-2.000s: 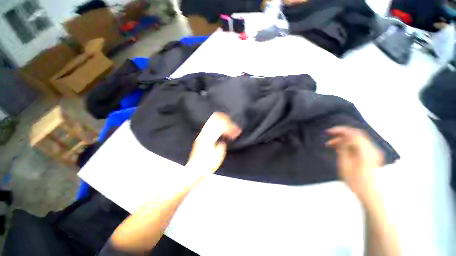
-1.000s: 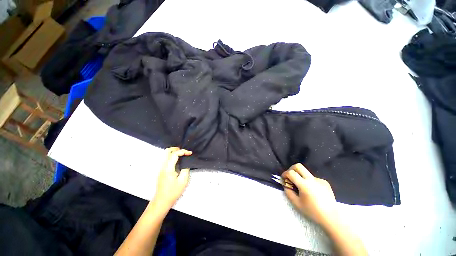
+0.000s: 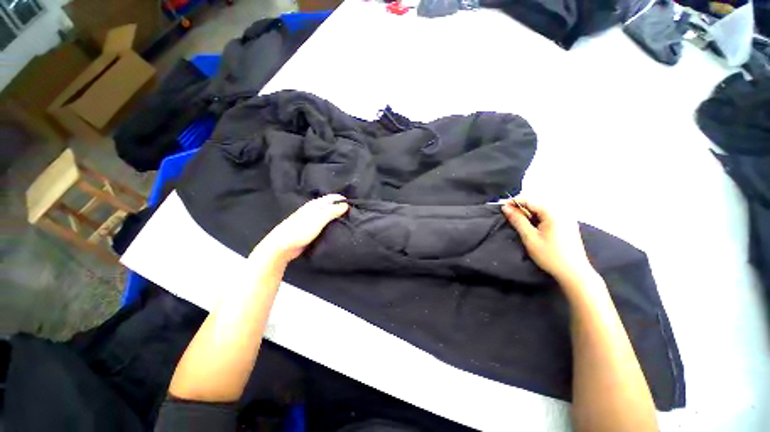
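A black hooded jacket (image 3: 439, 312) lies spread over the white table (image 3: 616, 160), flecked with pale lint. My left hand (image 3: 311, 226) pinches a straight folded edge of the jacket near its middle. My right hand (image 3: 540, 232) pinches the same edge farther right, and the edge runs taut between both hands. Silvery tips of thread snips (image 3: 507, 202) show at my right fingertips; the rest is hidden in the hand. Bunched cloth and a thin drawcord (image 3: 431, 135) lie beyond the edge. The zipper is not visible.
Black garments (image 3: 245, 72) hang over blue bins (image 3: 160, 173) along the table's left side. A wooden stool (image 3: 63, 190) and an open cardboard box (image 3: 105, 89) stand on the floor at left. More dark garments (image 3: 743, 118) lie at the right and far edges. Dark cloth is below the near edge.
Both hands have moved from the jacket's near hem to an edge farther up. That edge is now lifted and stretched between them. The zippered front part has been folded out of sight.
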